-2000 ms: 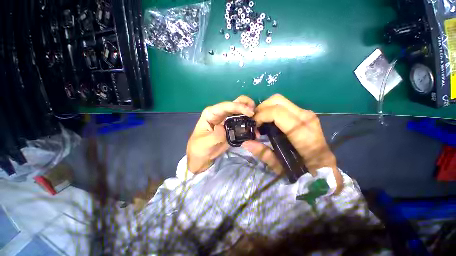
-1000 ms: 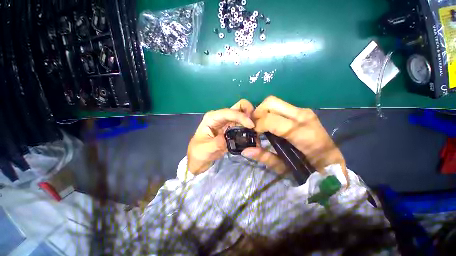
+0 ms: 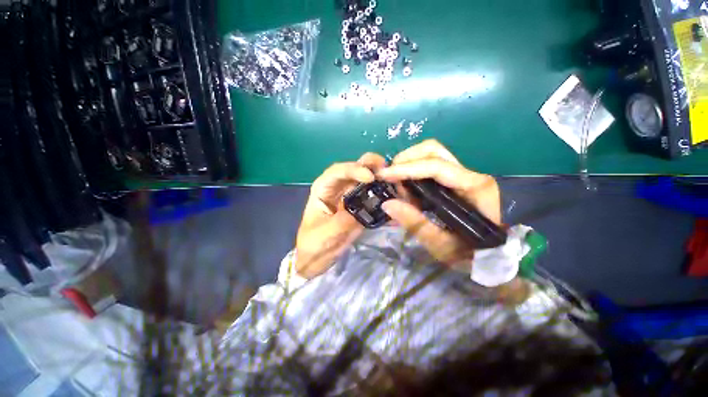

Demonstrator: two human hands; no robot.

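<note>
My left hand (image 3: 324,215) holds a black rounded-square watch case (image 3: 369,205) by its edge, its open metallic inside facing up. My right hand (image 3: 450,194) holds a thick black syringe barrel (image 3: 458,213), with a white-and-green rear end (image 3: 534,250) by the wrist. Its fingers touch or nearly touch the case, with one fingertip over the case's right side. The syringe's front end is hidden by the fingers. Both hands are just off the bench edge, above the lap.
The green bench (image 3: 481,116) bears a ring pile (image 3: 376,50), a tiny white cluster (image 3: 405,129) and a clear parts bag (image 3: 268,62). A black blister tray (image 3: 163,101) is at left. At right are a whitish square (image 3: 576,112), a thin tube and a black gauge box (image 3: 646,116).
The case has turned and tilted in my left hand. The syringe's rear end has swung up and right, lying flatter, and my right fingers have shifted over the case's right side.
</note>
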